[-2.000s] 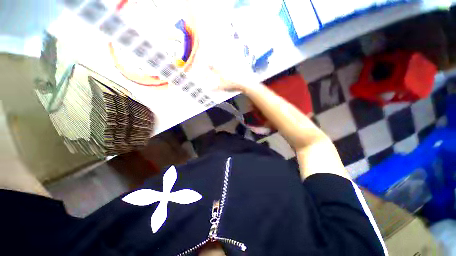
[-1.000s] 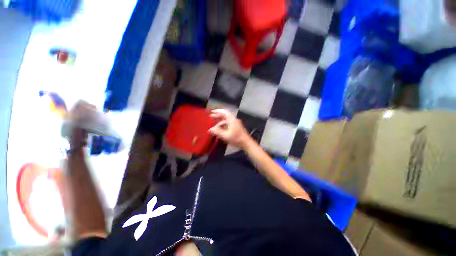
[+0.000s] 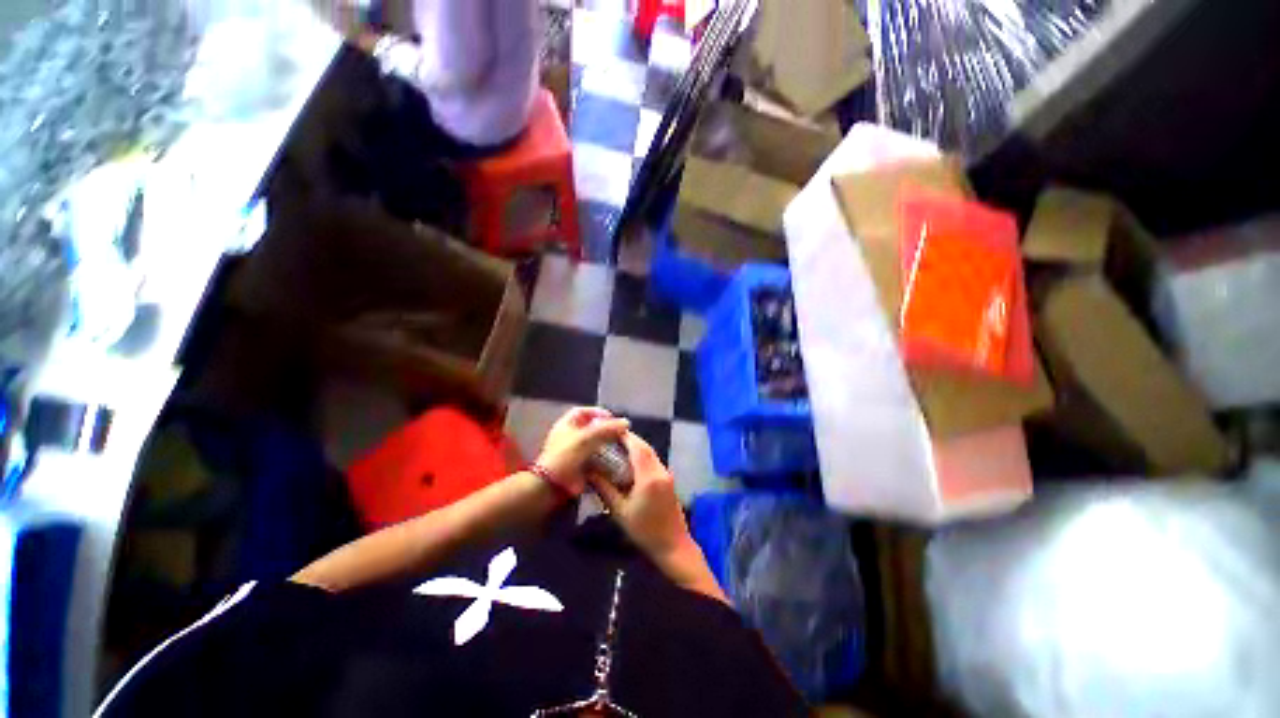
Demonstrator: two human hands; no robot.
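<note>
My left hand (image 3: pixel 569 452), with a red band at the wrist, is in front of my torso. My right hand (image 3: pixel 646 502) meets it there. Both hands are closed around a small grey-white crumpled packet (image 3: pixel 612 457), mostly hidden by the fingers. A thin pale end hangs below it. What the packet is cannot be told.
A white bench (image 3: pixel 197 260) runs along the left. Red stools (image 3: pixel 428 474) stand beside an open carton (image 3: pixel 484 316). A person in pale clothing (image 3: pixel 477 63) is at the top. Blue crates (image 3: pixel 737 407), a long white box (image 3: pixel 849 365) and a bright orange pack (image 3: pixel 962 288) are right.
The view has swung from the bench with the round basket to the floor aisle. My hands, apart before, are now together on the small packet.
</note>
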